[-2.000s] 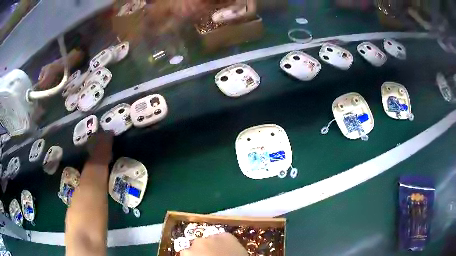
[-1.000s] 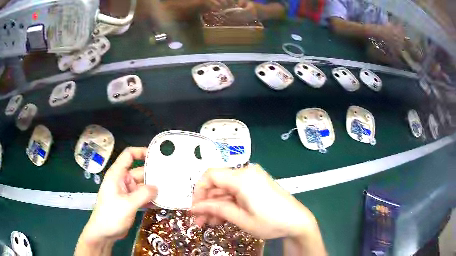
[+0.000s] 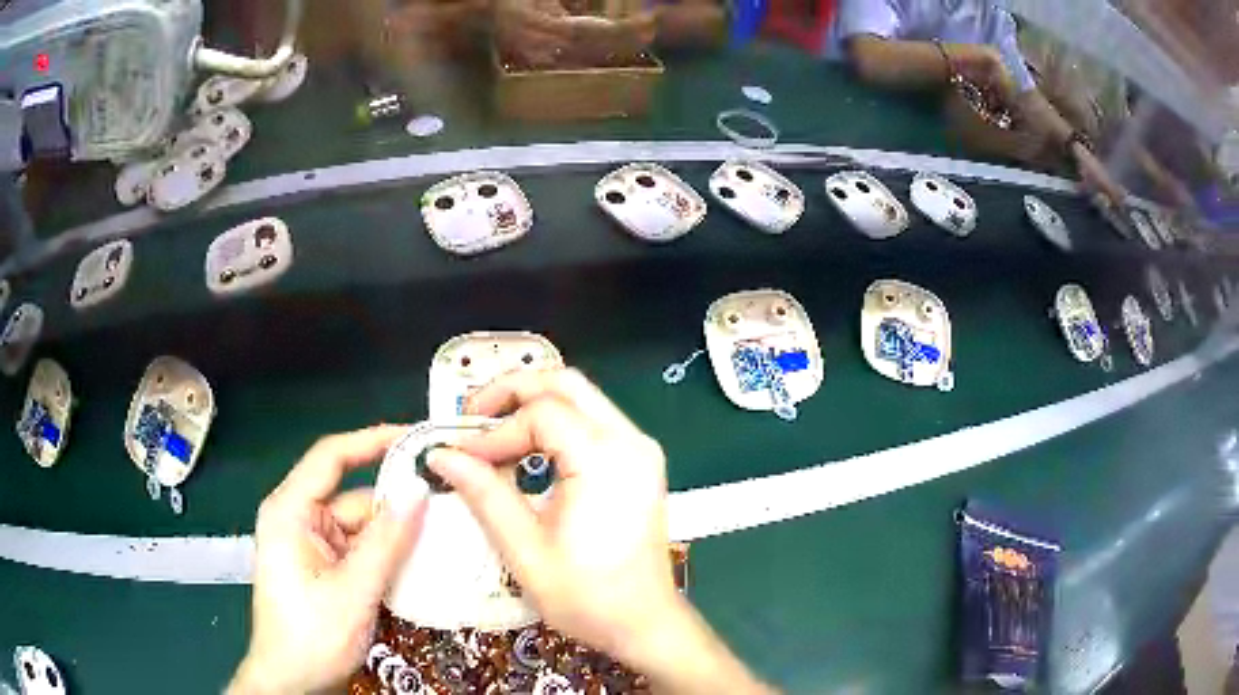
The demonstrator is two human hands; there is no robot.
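Note:
A white cover point(image 3: 449, 568) is held upright-tilted in front of me, above the parts box. My left hand point(image 3: 326, 550) grips its left edge. My right hand point(image 3: 578, 496) has thumb and fingers pinched at the cover's upper left hole; whether a small part is between them is hidden. A dark round insert point(image 3: 534, 473) shows in the other hole. Round inserts point(image 3: 516, 663) fill the box below. A base shell with board point(image 3: 476, 356) lies behind the cover, partly hidden by my right hand.
White covers point(image 3: 477, 213) line the belt's far side. Base shells with blue boards point(image 3: 764, 353) lie nearer. A dark blue pouch point(image 3: 1006, 597) lies at right. A grey fixture point(image 3: 116, 82) stands upper left. Across are a second parts box point(image 3: 578, 92) and other people's arms point(image 3: 938, 68).
The right hand has moved up from the cover's lower right to its upper left hole. A dark insert now shows in the right hole. The belt's shells have shifted left in view.

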